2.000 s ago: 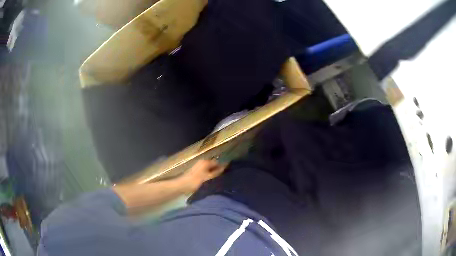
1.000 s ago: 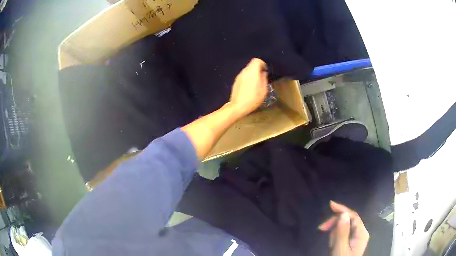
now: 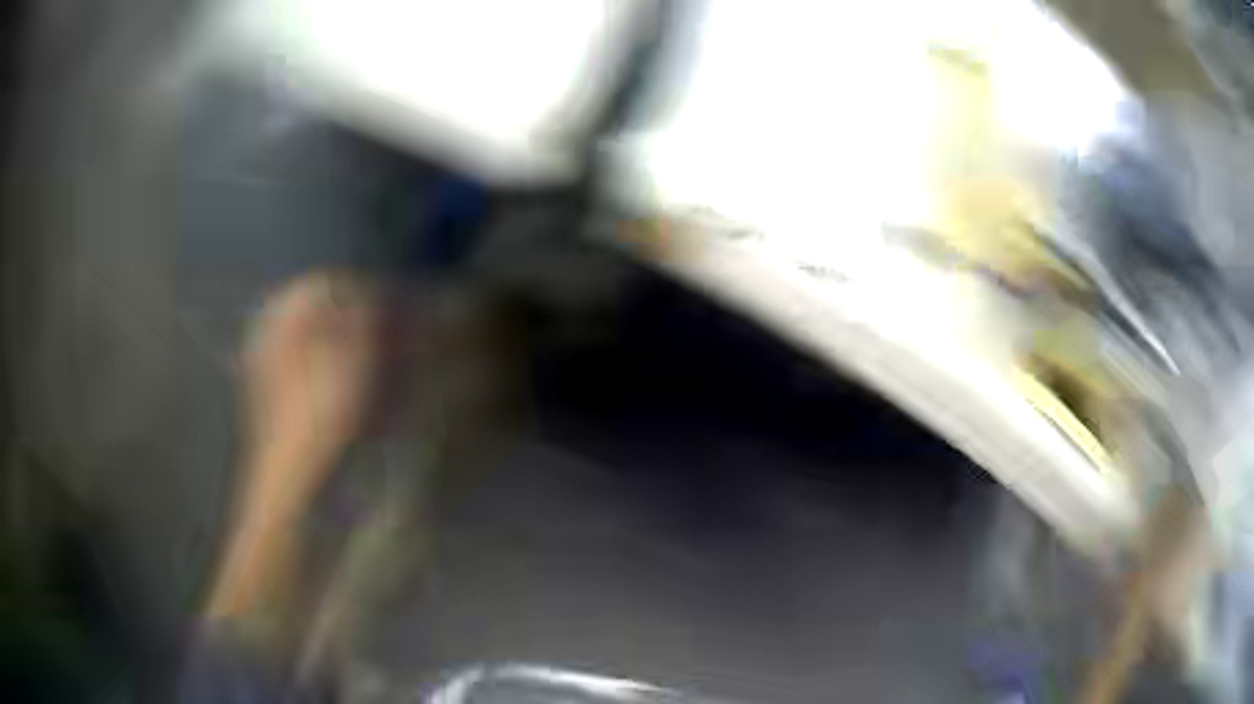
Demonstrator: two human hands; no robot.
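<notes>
The frame is heavily blurred. My left hand (image 3: 314,344) shows at the left, raised over the dark area; its fingers and anything in them cannot be made out. A blurred skin-toned shape at the lower right edge looks like my right hand (image 3: 1169,550); its fingers cannot be told. A black garment (image 3: 743,413) lies dark across my lap, below the edge of the white machine table (image 3: 853,323). More dark cloth (image 3: 275,179) shows at the upper left, smeared.
The white table edge runs from the upper left down to the lower right. A blurred yellowish and grey machine part (image 3: 1018,220) stands on it at the upper right. A small blue patch (image 3: 454,213) shows below the table at the upper left.
The view has swung right, bringing table and machine into the middle. The carton is no longer recognisable. My left hand now shows farther left, and my right hand shows at the right edge.
</notes>
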